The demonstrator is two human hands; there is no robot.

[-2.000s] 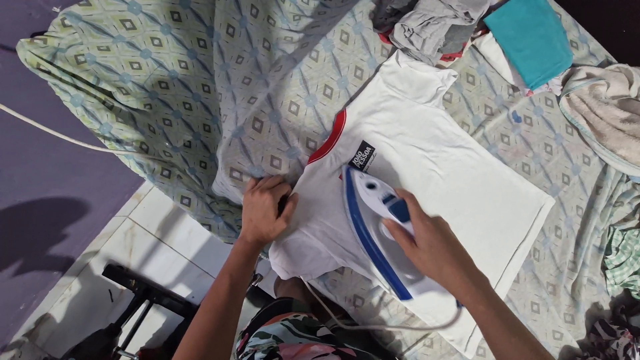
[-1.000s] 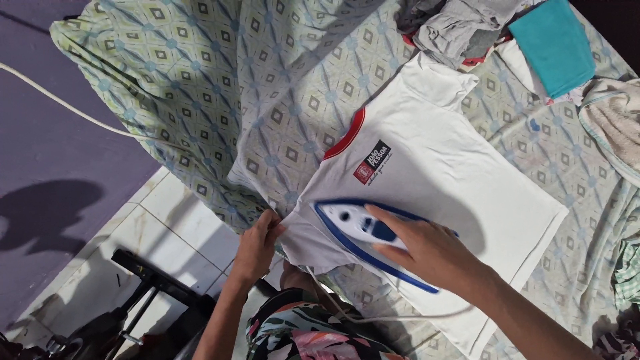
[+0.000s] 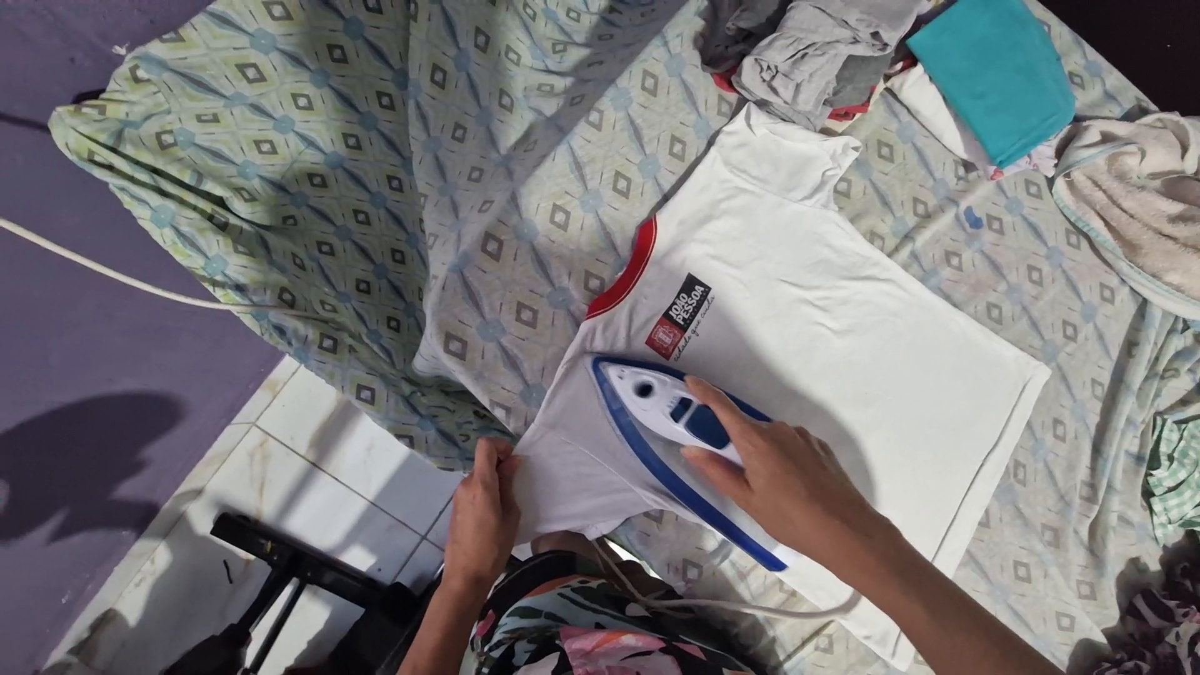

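A white T-shirt (image 3: 844, 309) with a red collar and a printed chest patch lies spread on a patterned cloth (image 3: 506, 216). My right hand (image 3: 797, 478) grips a blue-and-white clothes iron (image 3: 656, 412), which is over the shirt beside the near sleeve, its tip toward the collar. The iron's handle is partly hidden by my fingers. My left hand (image 3: 487, 502) pinches the edge of the near sleeve (image 3: 572, 478) at the border of the patterned cloth, left of the iron.
Crumpled grey clothes (image 3: 806, 56), a folded teal cloth (image 3: 998, 80) and a beige towel (image 3: 1139, 197) lie toward the upper right. A pale cord (image 3: 122, 277) crosses at left; another cord (image 3: 750, 609) runs near my lap. A black metal frame (image 3: 300, 567) stands on the tiled floor.
The iron has moved off the shirt's chest patch toward the near sleeve, and its tip has turned toward the left. My left hand now holds the sleeve edge, stretched out.
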